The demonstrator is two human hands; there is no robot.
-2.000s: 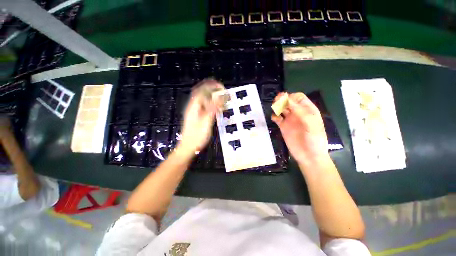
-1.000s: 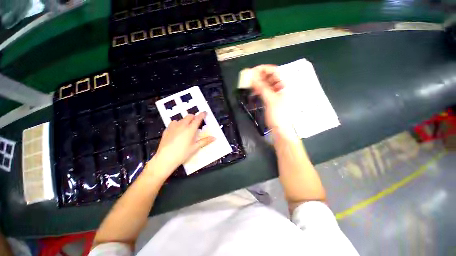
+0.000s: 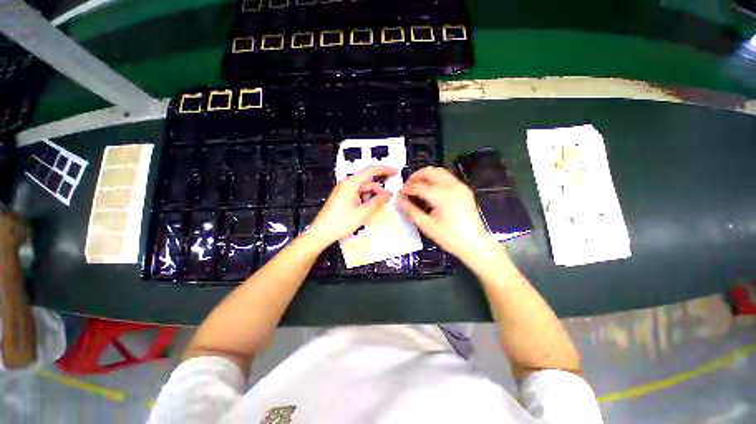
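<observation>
A white release liner sheet (image 3: 406, 241) with dark notched holes near its top lies over the right part of a glossy black blister tray (image 3: 191, 178). My left hand (image 3: 352, 205) and my right hand (image 3: 448, 213) meet over the middle of this sheet, fingertips bent and nearly touching. A small whitish patch shows between the fingertips; I cannot tell if it is a held piece or the sheet. Pale tan areas show on the sheet's lower part. Three yellowish outlines, one of them here (image 3: 219, 100), sit in the tray's top left pockets.
A filled tray (image 3: 348, 60) lies beyond. At left are a tan adhesive sheet (image 3: 118, 203) and a grid liner (image 3: 58, 171). At right are a dark glossy slab (image 3: 503, 212) and a white stack of sheets (image 3: 578, 195) with tan bits. Another person's arm (image 3: 15, 290) shows at far left.
My right hand has come back from the white stack at right to the liner sheet and my left fingers. The view has turned. Two seconds ago the tray showed two outlines; now three show.
</observation>
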